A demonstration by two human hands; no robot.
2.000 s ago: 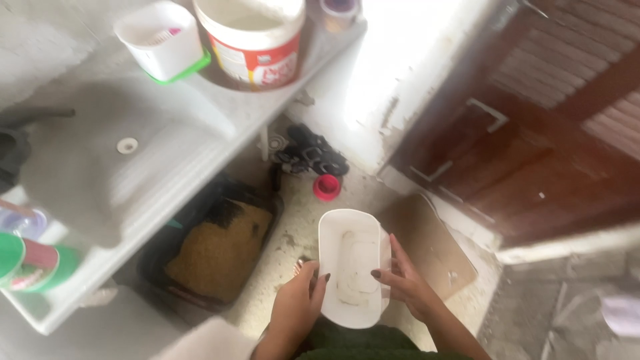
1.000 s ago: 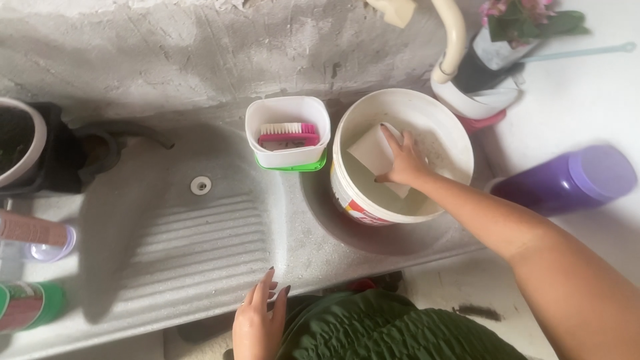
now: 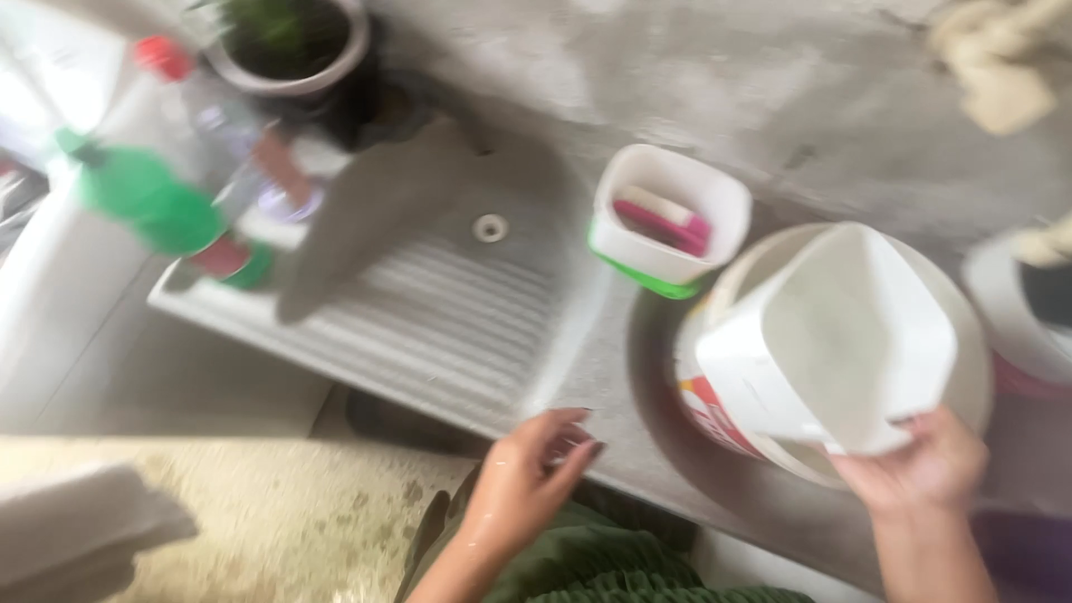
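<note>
My right hand (image 3: 921,469) grips the near rim of a white plastic container (image 3: 837,327), tilted above a large white plastic bucket (image 3: 963,335) with a red label. The container looks to hold cloudy water, though blur makes this uncertain. My left hand (image 3: 536,486) is empty, fingers curved apart, at the front edge of the concrete laundry sink (image 3: 578,377). Behind it, left of the bucket, stands a smaller white tub (image 3: 611,218) with a green base, and a pink scrub brush (image 3: 670,222) lies inside.
The ribbed washboard basin (image 3: 469,301) with its drain (image 3: 490,228) lies left of the tub. A potted plant (image 3: 285,33), a green plastic bottle (image 3: 151,201) and a clear bottle with a red cap (image 3: 180,109) stand at the left. A rough wall (image 3: 754,75) runs behind.
My right hand has lifted the white container out of the bucket, where it was dipped a second ago. Two seconds ago both hands held it over the floor. The view has swung left since the last frame.
</note>
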